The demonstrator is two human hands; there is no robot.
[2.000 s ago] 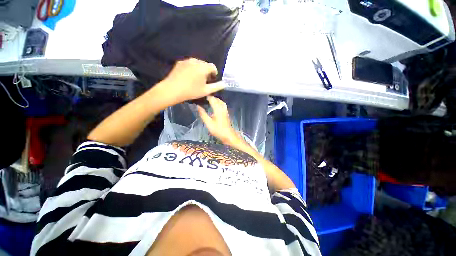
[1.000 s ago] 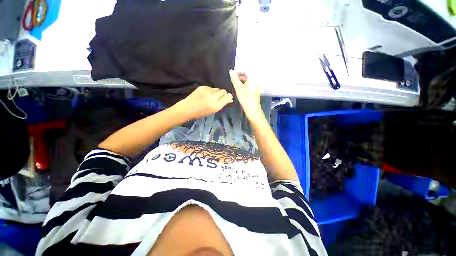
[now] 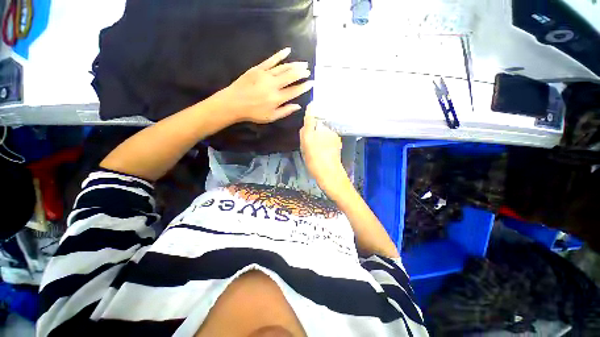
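A dark cloth panel (image 3: pixel 197 52) lies spread on the white table left of the middle, and its near edge hangs over the table's front edge. My left hand (image 3: pixel 266 92) lies flat on the cloth near its right edge, palm down with fingers apart. My right hand (image 3: pixel 320 146) is at the front table edge by the cloth's lower right corner, fingers curled and closed on the cloth's edge. The fingertips are partly hidden. No needle shows.
Black thread snips (image 3: pixel 447 104), a thin metal stick (image 3: pixel 469 72) and a black phone (image 3: pixel 520 94) lie at right. A machine head (image 3: pixel 559 29) is upper right. A blue bin (image 3: pixel 431 260) stands below the table. Looped scissors (image 3: pixel 16 20) are far left.
The cloth has been spread flatter and lies further left in view. My left hand has moved from the front edge up onto the cloth and opened. My right hand has moved slightly down.
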